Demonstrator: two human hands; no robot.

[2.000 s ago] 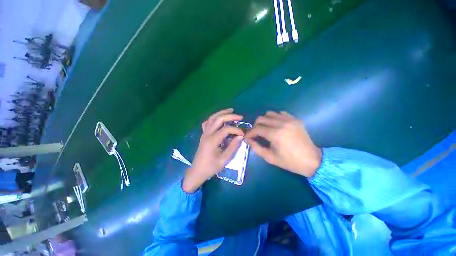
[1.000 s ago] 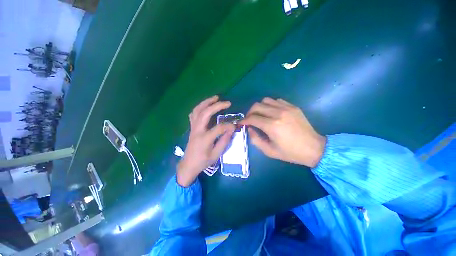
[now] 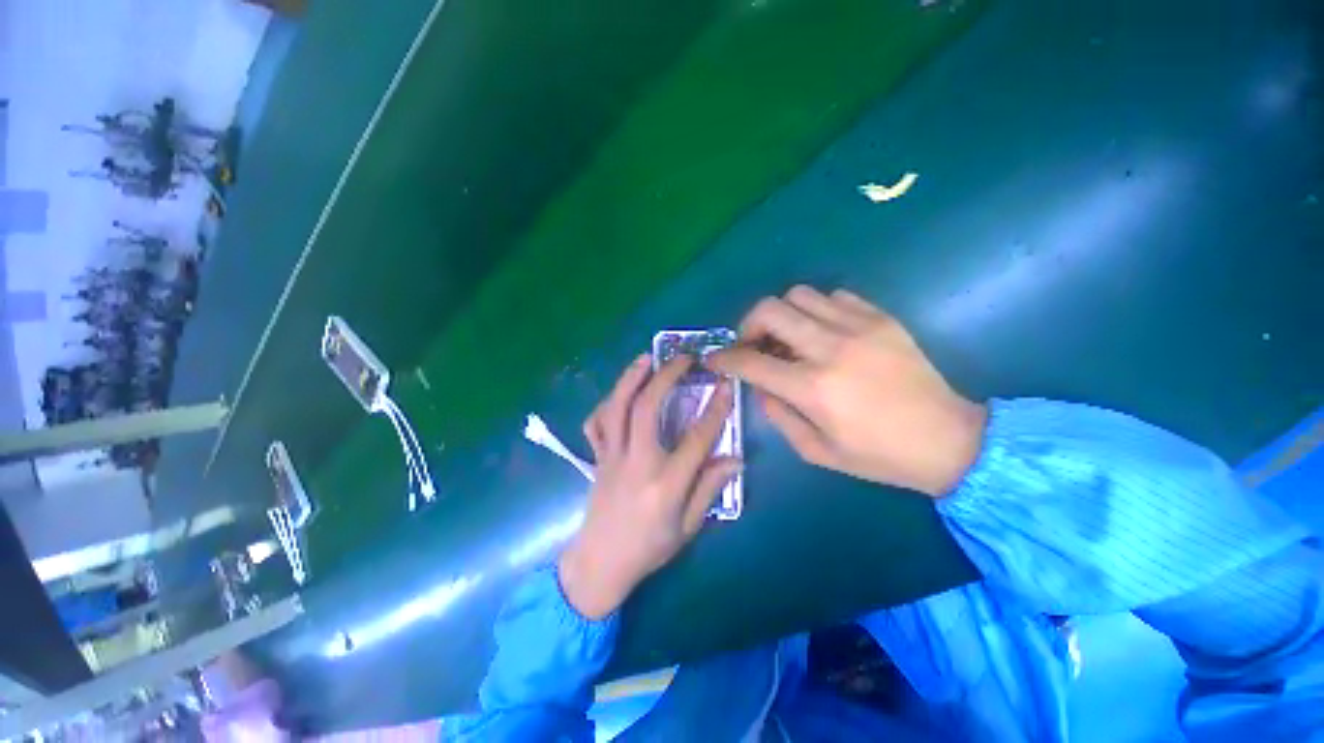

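Note:
A power bank housing (image 3: 730, 453) lies open on the dark green bench in front of me, its white edge showing around my fingers. White charging cables (image 3: 558, 444) stick out to its left, partly hidden by my left hand. My left hand (image 3: 649, 472) lies over the housing's left side and middle, with fingertips on its upper part. My right hand (image 3: 860, 385) reaches in from the right, thumb and index finger close together at the housing's upper end. Whether anything small is between the fingertips cannot be told.
Two more housings with white cables, one nearer (image 3: 353, 363) and one farther (image 3: 289, 483), lie on the brighter green belt at left. A curled cream scrap (image 3: 889, 187) lies on the bench beyond my right hand. Metal rails and a pinkish shape are at lower left.
My left hand has moved from the housing's left edge to over its middle, covering much of the white inside. My right hand stays at the upper end. The cable plugs at the top have left view.

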